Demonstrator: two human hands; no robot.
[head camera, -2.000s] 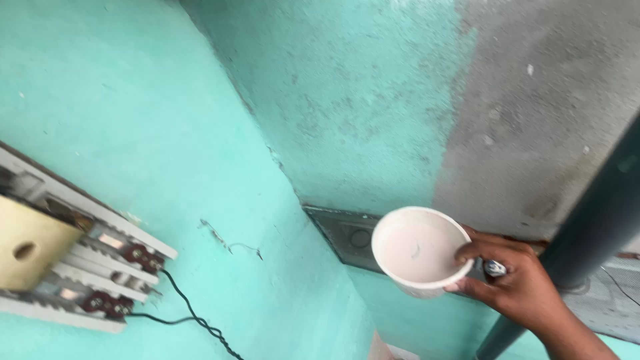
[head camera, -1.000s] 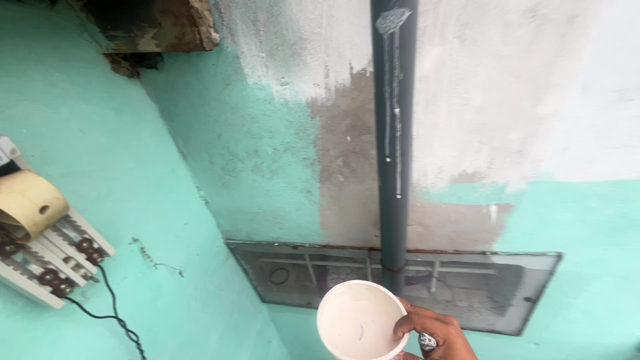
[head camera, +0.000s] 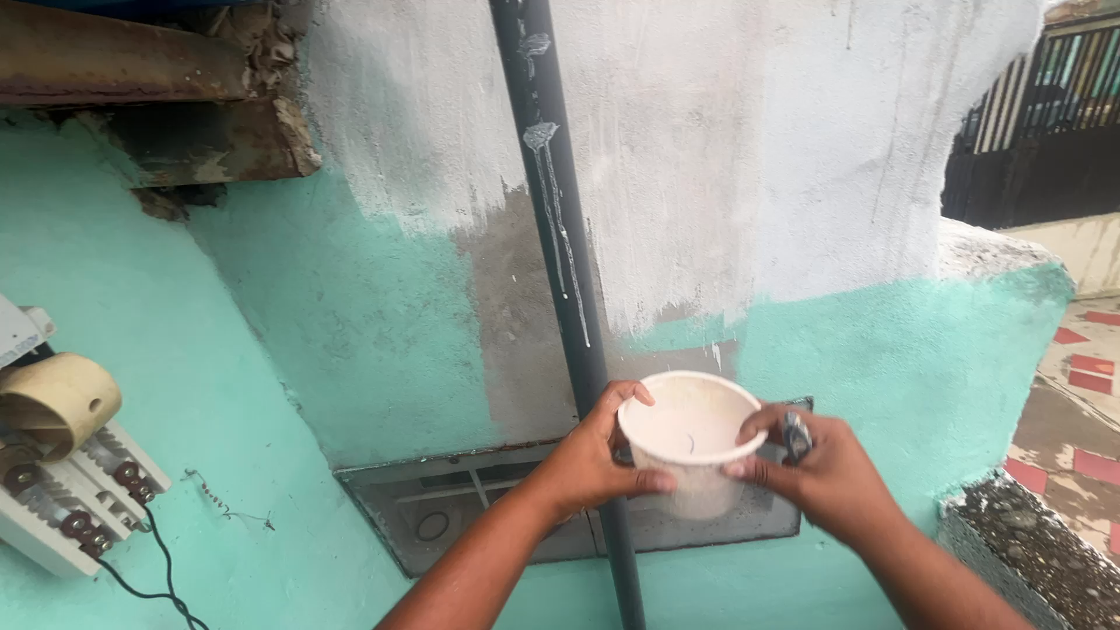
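Observation:
A whitish plastic cup (head camera: 700, 481), wide at the rim, is held between both hands at the lower middle of the view. A small curved mark shows inside it. My left hand (head camera: 612, 455) grips its left side, fingertips over the rim and thumb on the outer wall. My right hand (head camera: 801, 464) holds the right side, fingers at the rim and thumb below; a dark and silvery ring-like item sits at its fingers. Behind the hands, a dark grey pipe (head camera: 560, 201) with white paint drips runs down the wall (head camera: 674, 157), which is partly whitish, grey and turquoise.
A framed dark panel (head camera: 455, 507) lies low behind the cup. At left are an electrical fitting (head camera: 70, 490) with black wires (head camera: 157, 560) and a rusty beam (head camera: 114, 61). A rough ledge (head camera: 1032, 542), patterned paving (head camera: 1094, 464) and a dark gate (head camera: 1024, 184) are at right.
My left hand has come into view and taken hold of the cup's left side. In both earlier frames only my right hand held it. The view has shifted rightward.

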